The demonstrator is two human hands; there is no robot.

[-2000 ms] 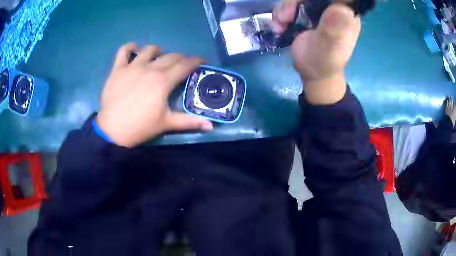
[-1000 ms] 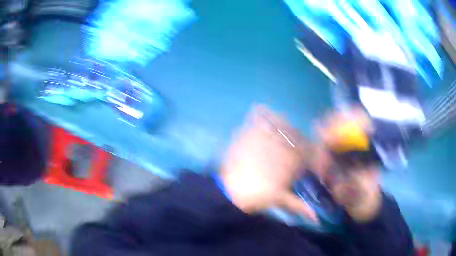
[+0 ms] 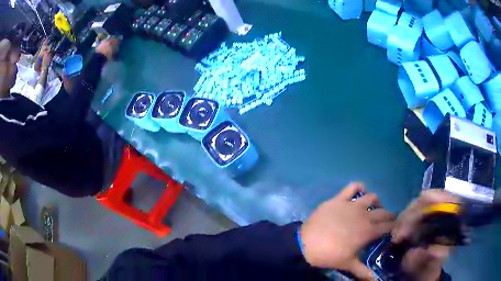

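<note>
My left hand (image 3: pixel 347 233), with a blue band at the wrist, is around a speaker unit (image 3: pixel 379 258) at the bottom right, mostly hidden by my hands. My right hand (image 3: pixel 423 241) is blurred and holds the black electric screwdriver (image 3: pixel 444 222) with a yellow-orange stripe, over the unit. The bit tip and any screw cannot be made out. The screw feeder (image 3: pixel 471 164), black and white-silver, stands just beyond my right hand.
A row of speaker units (image 3: pixel 224 144) lies faces up at left. Behind it is a pile of small blue plastic parts (image 3: pixel 247 71). Empty housings (image 3: pixel 434 66) are heaped behind the feeder. A neighbouring worker (image 3: pixel 49 137) sits at left by a red stool (image 3: pixel 140 192) and black parts (image 3: pixel 189 33).
The view has swung left, bringing the neighbour, the row of units and the housings into sight. The screwdriver has moved from the feeder to the speaker unit, and both hands are now close together.
</note>
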